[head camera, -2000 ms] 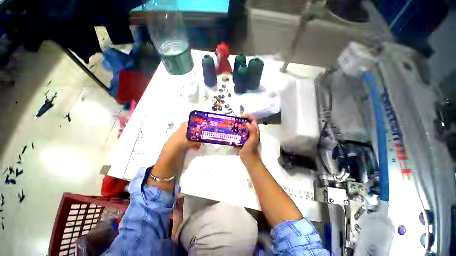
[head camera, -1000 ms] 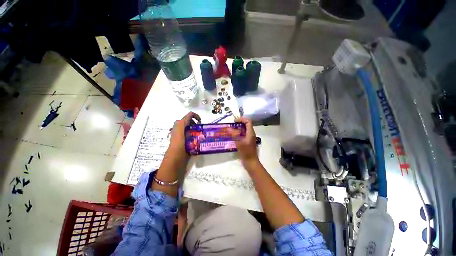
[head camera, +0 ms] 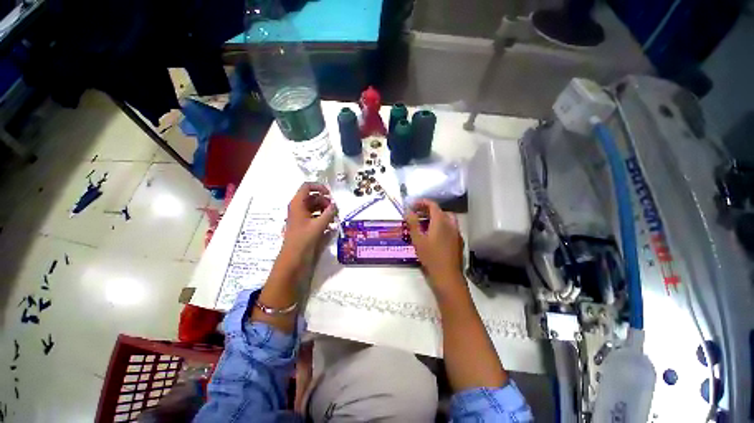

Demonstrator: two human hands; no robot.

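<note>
The phone [head camera: 380,242] shows a bright purple-pink screen and lies sideways low over the white tabletop. My left hand [head camera: 310,216] is off its left end, fingers curled, with no clear object in it. My right hand [head camera: 434,235] covers the phone's right end, thumb and fingers close together; whether it grips the phone is hidden. A thin V-shaped tool [head camera: 364,206] lies just behind the phone. Small brass and dark buttons [head camera: 368,178] lie loose behind that.
Dark green thread cones [head camera: 422,134], a red cone [head camera: 371,111] and a large bottle [head camera: 301,120] stand behind. A handwritten sheet [head camera: 252,252] lies left. A clear packet [head camera: 434,180] and the white machine [head camera: 653,248] are right. A red basket [head camera: 145,380] is lower left.
My left hand has let go of the phone and moved up beside it. The phone has shifted right, and my right hand has moved right with its fingers over the phone's end.
</note>
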